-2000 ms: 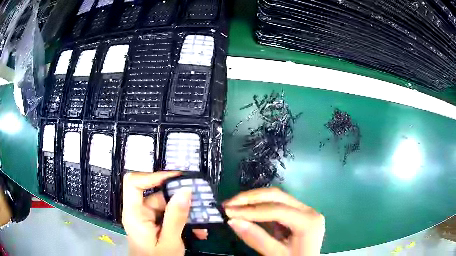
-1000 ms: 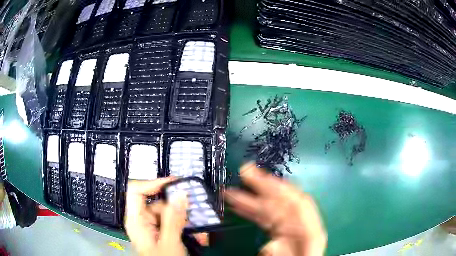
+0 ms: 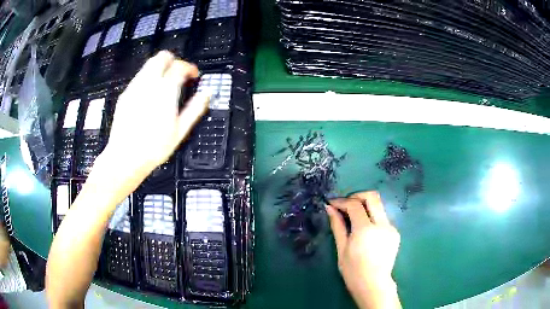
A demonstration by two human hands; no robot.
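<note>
The black blister tray (image 3: 240, 145) holds rows of black housings with pale gridded upper parts, such as the near right one (image 3: 205, 241). My left hand (image 3: 158, 99) is over the upper middle of the tray, its fingertips at the left side of a housing (image 3: 208, 136); the hand hides what its fingers may hold. My right hand (image 3: 365, 232) is at the right edge of the heap of small black fittings (image 3: 309, 175), with thumb and index finger pinched on a thin dark fitting (image 3: 327, 201).
A smaller heap of tiny black pieces (image 3: 398, 162) lies farther right on the green bench (image 3: 458, 241). A white strip (image 3: 386, 111) crosses behind, with a stack of black trays (image 3: 410, 45) beyond it. A crumpled clear bag (image 3: 35, 121) is at the left.
My left hand has moved up over the tray, and the housing it held is no longer visible in it. My right hand has moved to the heap of fittings. The view has shifted.
</note>
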